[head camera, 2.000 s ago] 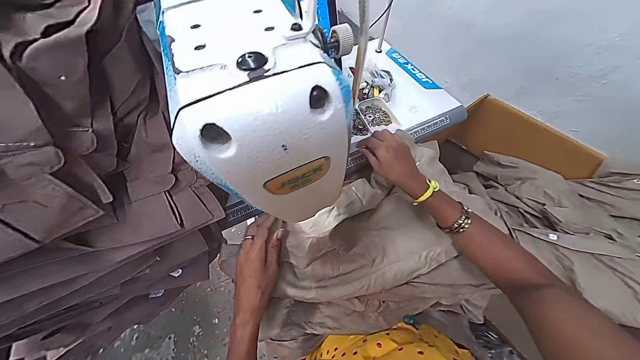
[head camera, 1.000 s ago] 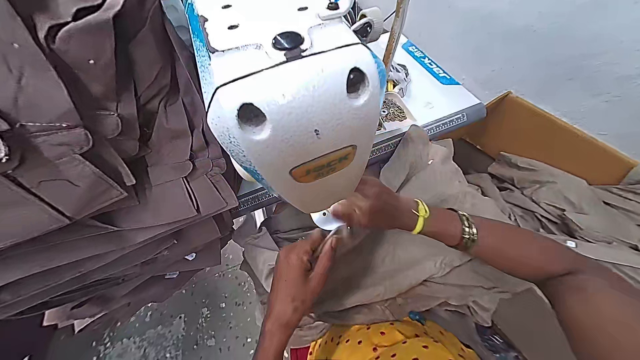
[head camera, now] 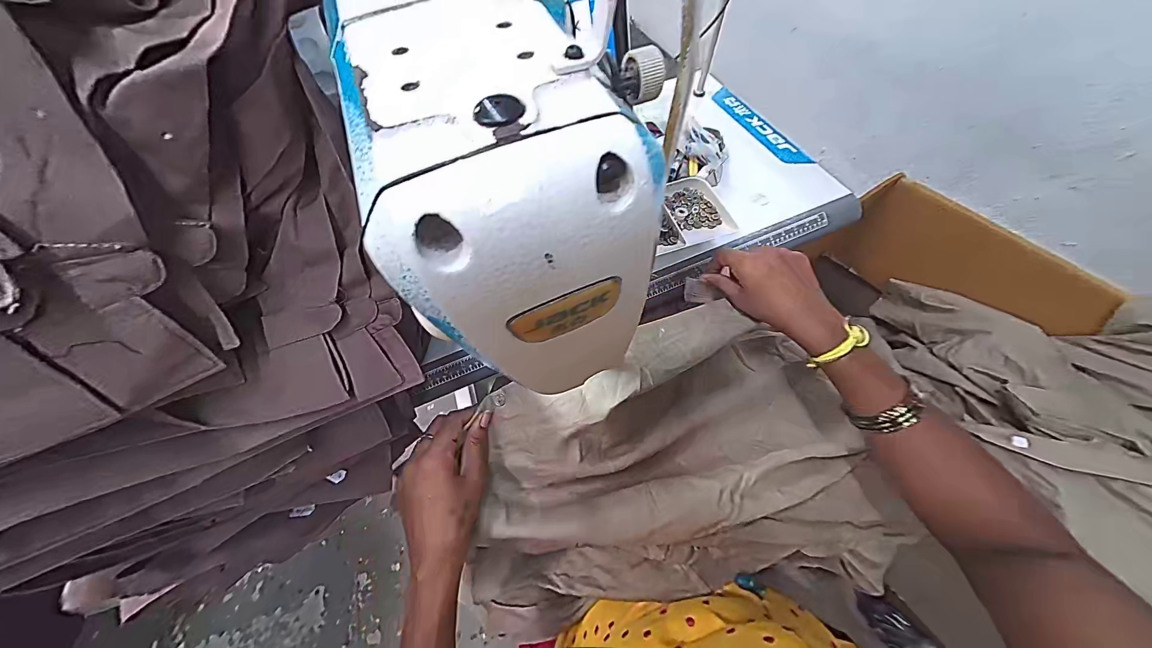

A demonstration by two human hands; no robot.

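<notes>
A beige fabric garment [head camera: 666, 459] lies spread below the white head of a Jack industrial sewing machine [head camera: 513, 216], which hides the needle area. My left hand [head camera: 445, 490] pinches the garment's left edge between thumb and fingers, where a small round button or snap shows. At the machine bed's front edge, my right hand [head camera: 774, 292] grips the garment's upper right corner, with a flap of cloth sticking out from the fingertips. Both hands are apart, one on each side of the machine head.
Brown garments [head camera: 180, 270] hang in a thick stack at the left. A white tray of small metal fasteners [head camera: 697, 209] sits on the machine table [head camera: 774, 184]. At the right stands a cardboard box [head camera: 990, 261], with more beige garments [head camera: 1035, 396] beside it.
One second ago my hands were close together under the machine head. They have moved apart, my right hand to the right and my left hand to the left, with the cloth now spread between them.
</notes>
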